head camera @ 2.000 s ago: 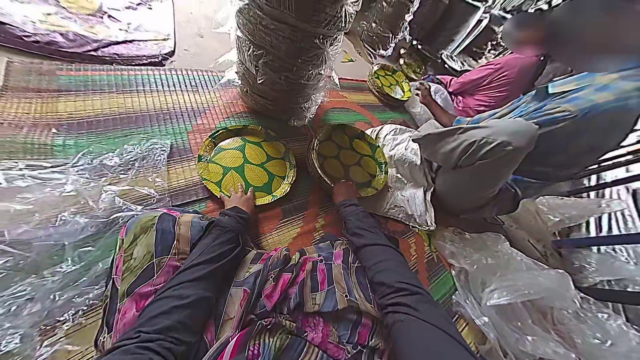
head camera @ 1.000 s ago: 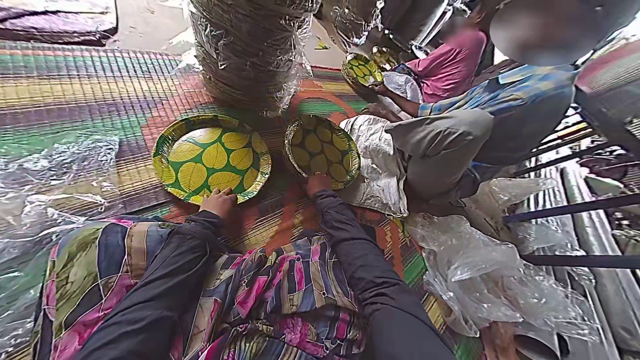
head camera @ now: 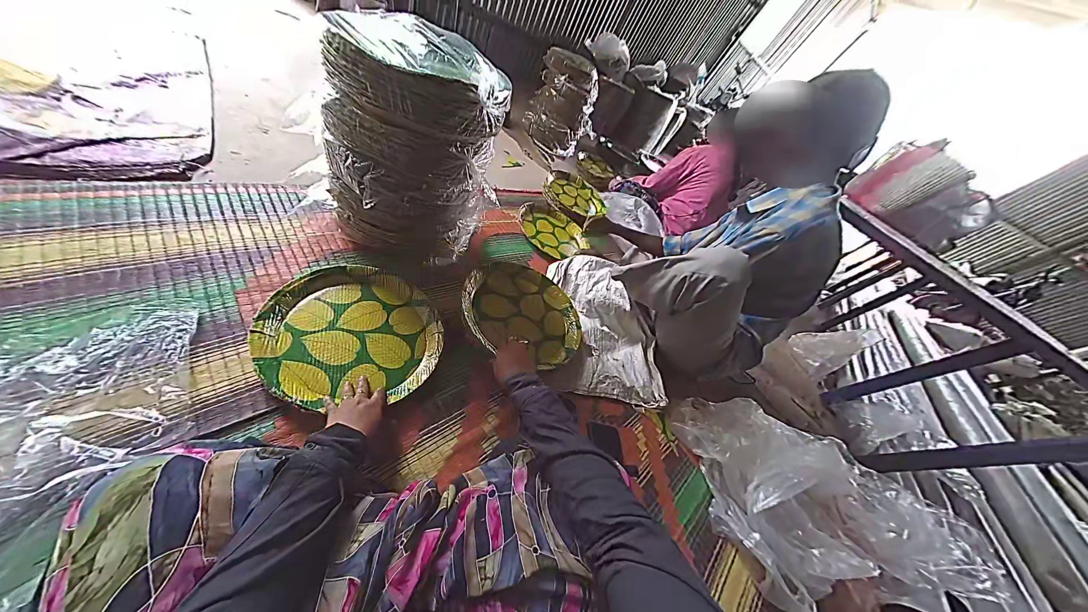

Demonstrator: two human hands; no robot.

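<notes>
Two round plates with a green and yellow leaf pattern lie before me on a striped woven mat. At the near rim of the left plate (head camera: 347,336) is my left hand (head camera: 357,408), its fingers spread on the printed face and its thumb hidden. My right hand (head camera: 513,360) reaches to the near edge of the right plate (head camera: 522,314), which looks darker; whether its fingers grip the rim cannot be told. Just beyond both plates stands a tall stack of plates wrapped in clear plastic (head camera: 412,144).
A person in a checked shirt (head camera: 786,229) sits at the right near more leaf-patterned plates (head camera: 552,231), with another person in pink (head camera: 693,183) behind. Clear plastic sheets (head camera: 816,484) lie at the lower right, beside a metal frame (head camera: 943,370). More plastic (head camera: 93,382) covers the mat's left side.
The view has tilted up, showing the top of the wrapped stack. Both hands remain at the near edges of the same two plates.
</notes>
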